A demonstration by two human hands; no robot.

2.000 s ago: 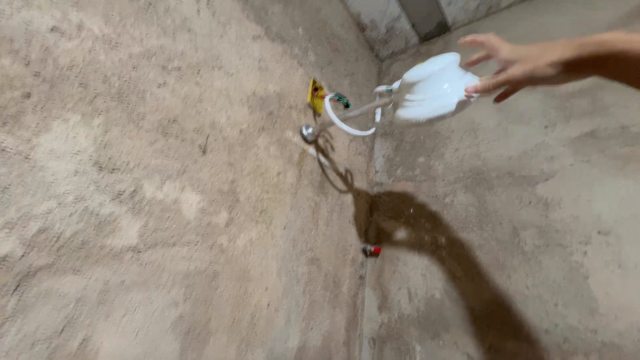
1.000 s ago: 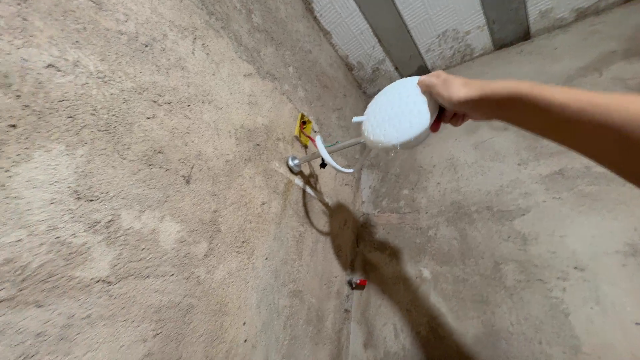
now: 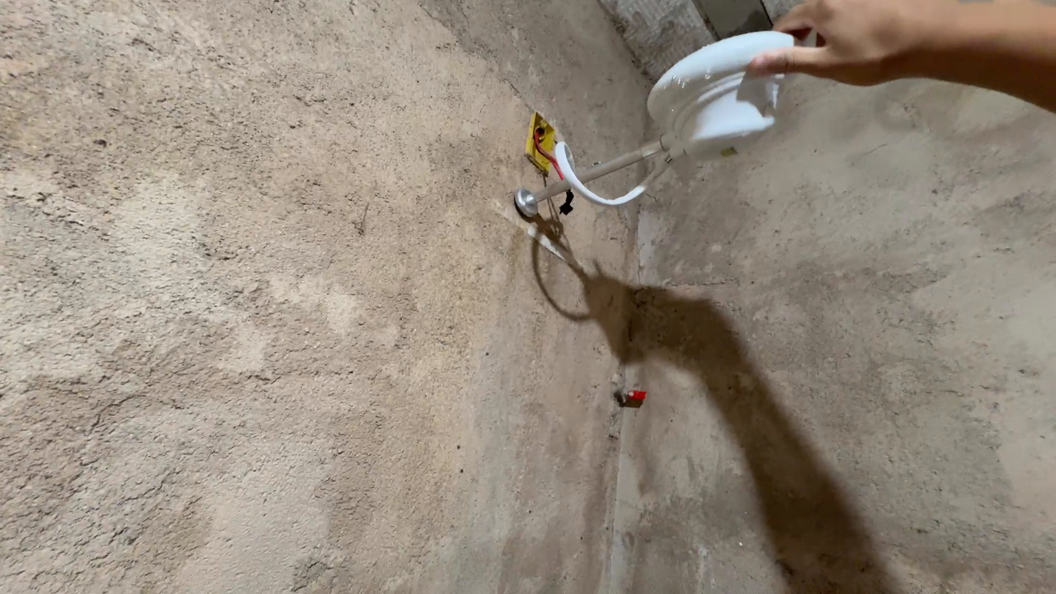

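Observation:
A white electric shower head (image 3: 718, 99) hangs at the upper right on a pale shower arm (image 3: 615, 167), which comes out of the rough wall through a round metal flange (image 3: 525, 202). My right hand (image 3: 833, 45) holds the shower head by its rim, with the thumb on the near side and the other fingers partly hidden behind it. A white hose or conduit (image 3: 606, 199) curves beside the arm. Red wire (image 3: 548, 153) comes from a yellow electrical box (image 3: 540, 142) in the wall. A black connector (image 3: 567, 203) dangles below the arm. My left hand is out of view.
Two rough plastered walls (image 3: 247, 330) meet in a corner beside the shower arm. Lower in the corner, a small red fitting (image 3: 635, 396) sticks out. A ceiling panel and beam (image 3: 730, 15) show at the top. The hand's shadow falls across the walls.
My right hand, fingers spread at the shower head two seconds ago, now grips its rim. The shower head's face was turned more toward the view one second ago. The view has shifted.

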